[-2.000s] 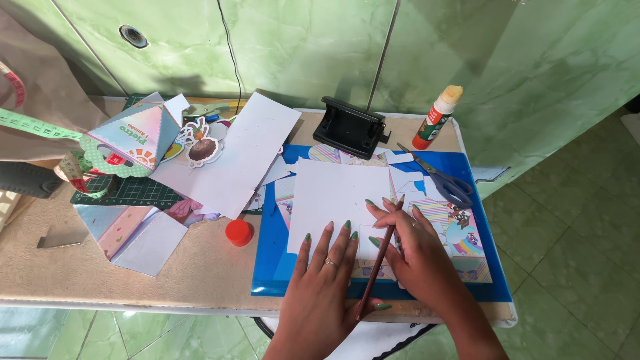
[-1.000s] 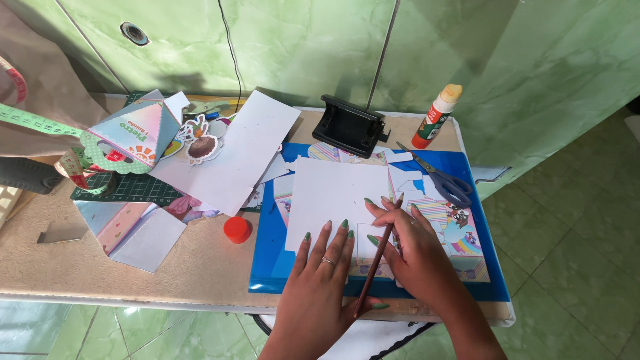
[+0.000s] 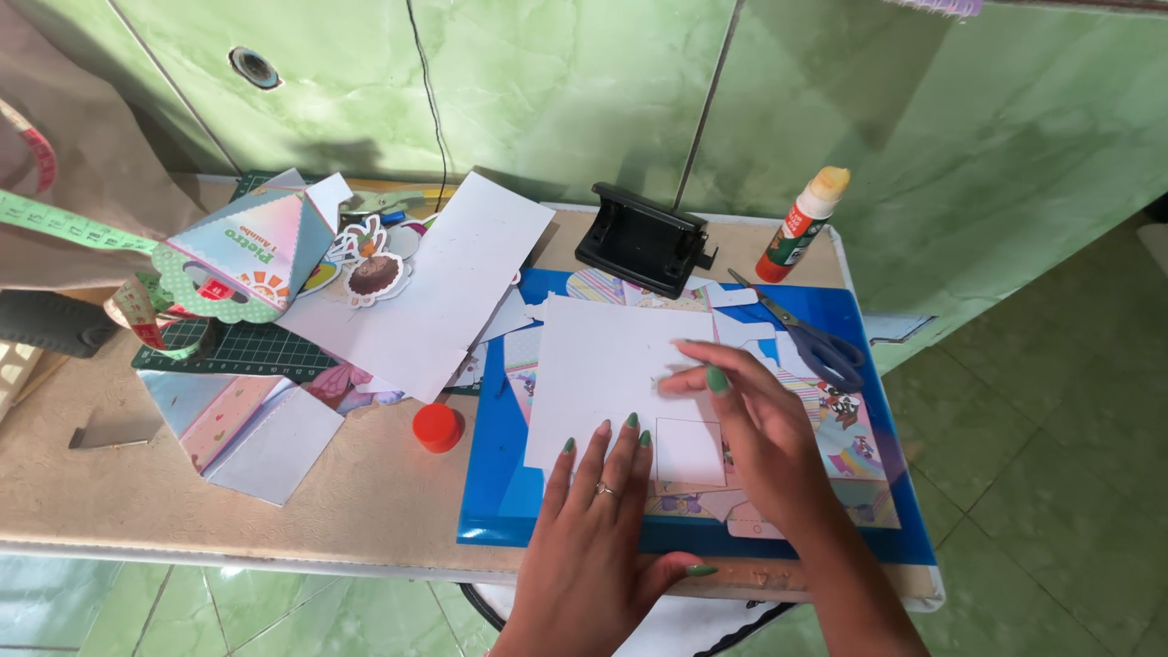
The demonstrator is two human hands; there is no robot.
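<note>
My left hand lies with spread fingers on the lower edge of a white sheet of paper. Above the sheet's right side, my right hand is raised with its fingers apart, slightly blurred, and nothing shows in it. Between the hands a small rectangle outlined in thin lines shows at the sheet's lower right corner. Printed paper cut-outs lie under and beside the sheet on a blue plastic folder. Blue-handled scissors rest at the folder's upper right. No pencil is visible.
A black hole punch and an uncapped glue stick stand behind the folder. Its red cap is at the left. Further left are a pastel paper box, a green cutting mat, a tape measure and a folded card.
The brown pencil seen between my hands in the earlier frames is out of sight. My right hand has lifted off the paper; my left hand stays on it.
</note>
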